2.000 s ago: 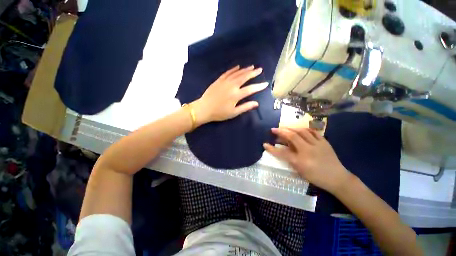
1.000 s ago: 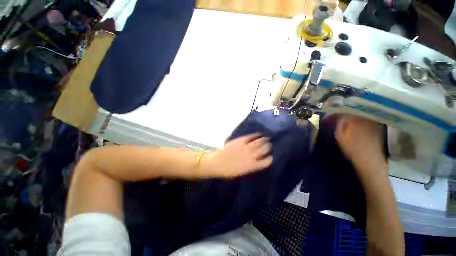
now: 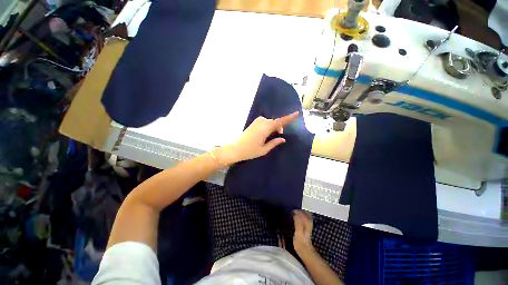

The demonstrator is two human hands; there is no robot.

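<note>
A navy sewn piece [image 3: 273, 175] lies left of the needle, its rounded end towards the back and its lower end over the table's front edge. My left hand [image 3: 259, 138] rests on it, fingers apart, index finger pointing towards the presser foot [image 3: 328, 114]. My right hand [image 3: 302, 227] is low over my lap at the piece's lower edge; its fingertips are partly hidden, so its grip is unclear. A smaller navy panel [image 3: 392, 167] lies right of the needle, hanging over the front edge. The sewing machine [image 3: 412, 92] has its lamp lit.
Long navy cut panels [image 3: 159, 67] lie at the table's left, partly over a tan cardboard sheet [image 3: 83, 122]. A printed ruler [image 3: 161, 153] runs along the front edge. A blue crate [image 3: 418, 261] is below at the right. Scraps cover the floor at left.
The bunched cloth now lies flatter, left of the needle. My left hand has moved up over it. My right hand has left the smaller panel and come down to the lap.
</note>
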